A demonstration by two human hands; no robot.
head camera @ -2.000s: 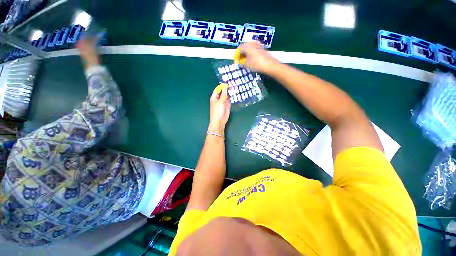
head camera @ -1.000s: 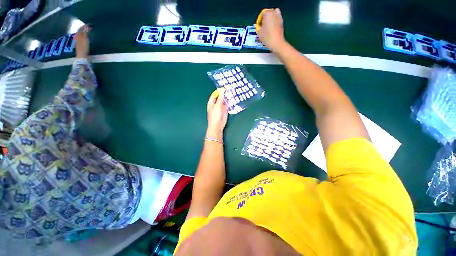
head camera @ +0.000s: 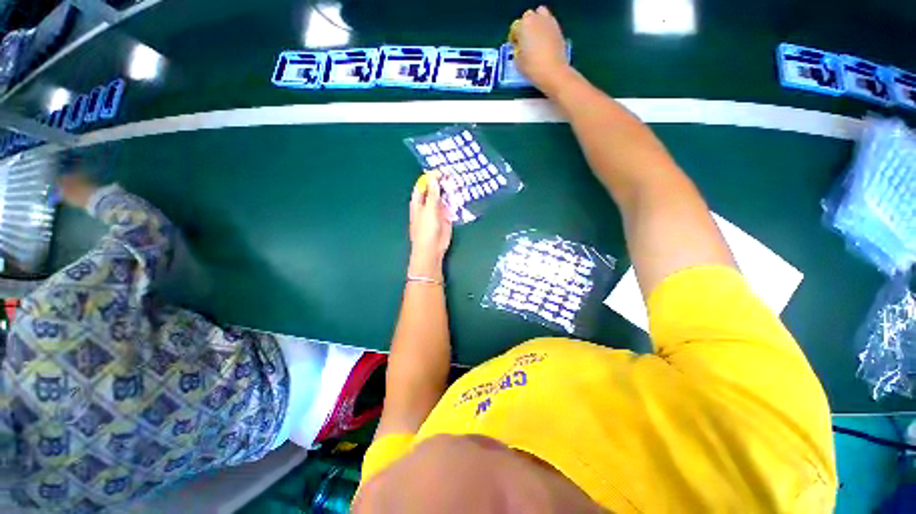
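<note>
My left hand (head camera: 430, 216), with a yellow finger cot, holds the lower left edge of a clear sheet (head camera: 462, 171) with rows of small white pieces. My right hand (head camera: 540, 45), also with a yellow finger cot, is over the right-hand unit of a row of electronic units (head camera: 406, 67) on the dark green belt. It partly covers that unit; whether a white piece is between its fingers cannot be told. A second clear sheet (head camera: 547, 279) dense with white pieces lies on the green surface nearer my body.
A white paper sheet (head camera: 755, 269) lies partly under my right arm. Stacked clear packs (head camera: 882, 196) and a crumpled clear bag (head camera: 890, 336) lie far right. More units (head camera: 810, 69) are at the upper right. A pale strip (head camera: 331, 112) borders the belt. A person in a patterned top (head camera: 131, 371) works at left.
My right hand has gone from the sheet up to the units over the belt. My left hand and its sheet have shifted slightly left. The other person's hand has moved down towards the left edge.
</note>
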